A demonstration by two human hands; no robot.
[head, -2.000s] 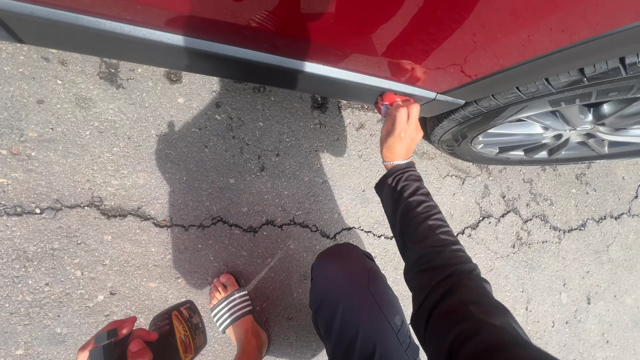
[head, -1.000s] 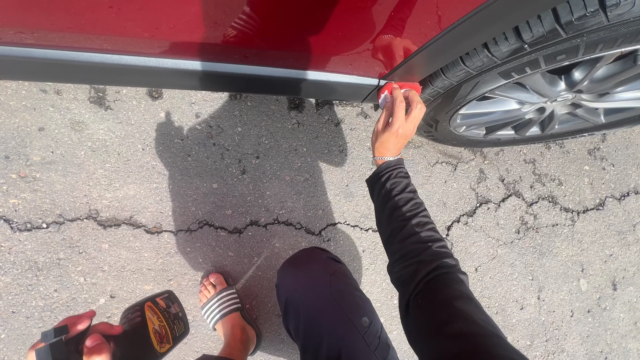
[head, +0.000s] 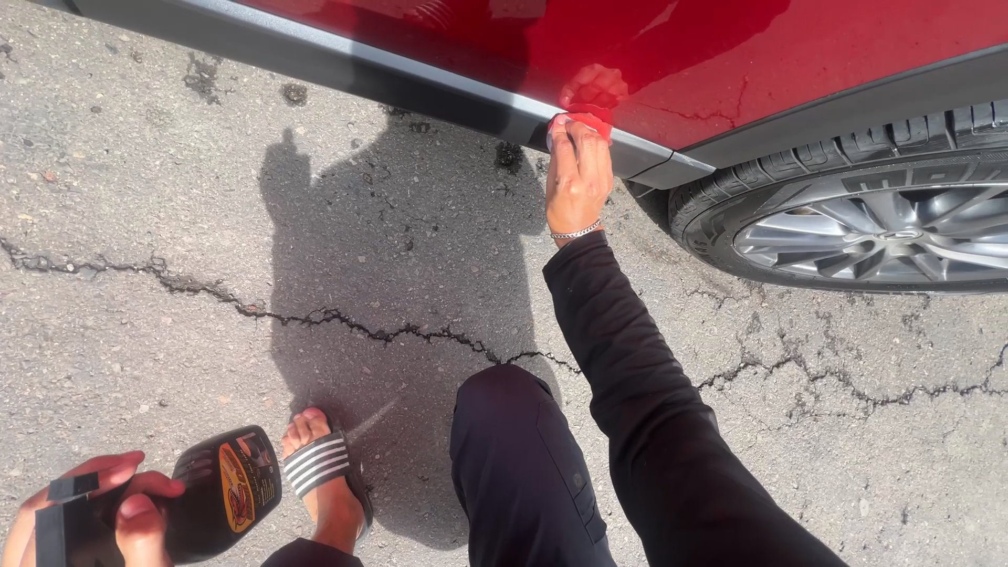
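My right hand (head: 579,181), with a chain bracelet at the wrist, presses a red and white pad or cloth (head: 589,124) against the grey sill trim (head: 441,87) of a red car, where the trim meets the painted door (head: 693,47). At the lower left my left hand (head: 102,504) is closed around the neck of a black spray bottle (head: 228,496) with an orange label. The bottle tilts over the ground, and its trigger part is partly hidden by the fingers.
Right of my right hand stands a car wheel with a black tyre (head: 709,213) and silver alloy rim (head: 890,236). Cracked asphalt (head: 157,354) lies below. My bent knee (head: 512,425) and my foot in a striped slide sandal (head: 319,465) are near the bottom.
My right hand with the red pad has moved left along the trim, away from the wheel, since one second ago. The left hand keeps its hold on the bottle.
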